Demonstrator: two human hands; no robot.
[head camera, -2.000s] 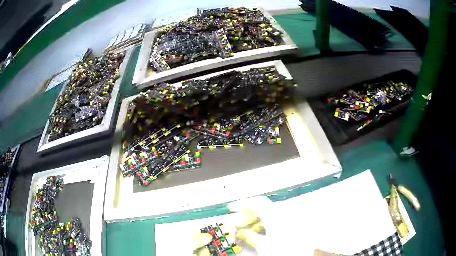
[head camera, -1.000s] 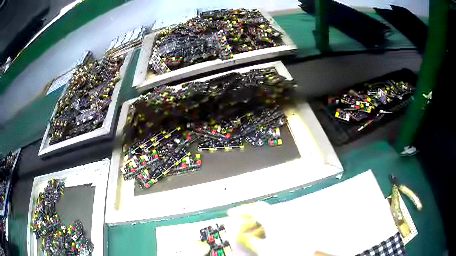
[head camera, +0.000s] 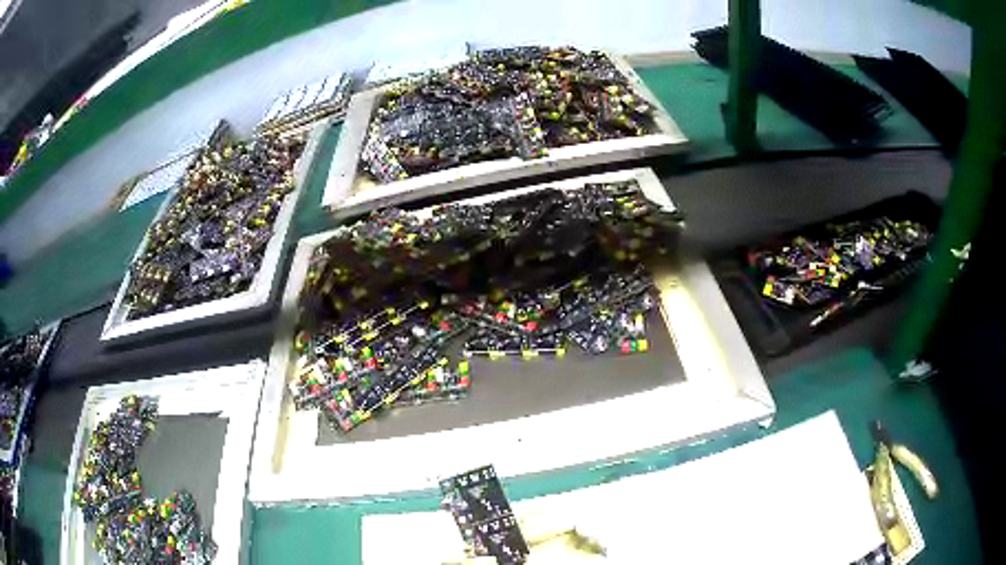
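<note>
A black circuit board strip (head camera: 485, 513) is over the white work sheet (head camera: 706, 497) at the bottom of the view. Its flat side with pale printed marks faces me. My right hand (head camera: 567, 544), in a pale covering and washed out, holds the strip at its lower right edge; the picture's bottom edge cuts it off. Of my left hand, at most a faint pale patch shows at the strip's lower left, so its hold cannot be told.
White-framed trays with heaped strips stand beyond the sheet, the nearest large one (head camera: 507, 449) in the middle, a less full one (head camera: 237, 464) at near left. A black tray (head camera: 761, 320) with boards is at right. Yellowish-handled cutters (head camera: 885, 491) lie at the sheet's right edge. Green post (head camera: 946, 265) at right.
The strip has turned from its coloured component side to its flat printed side. My right hand is lower and less visible. The view has shifted, so the trays sit lower and further right.
</note>
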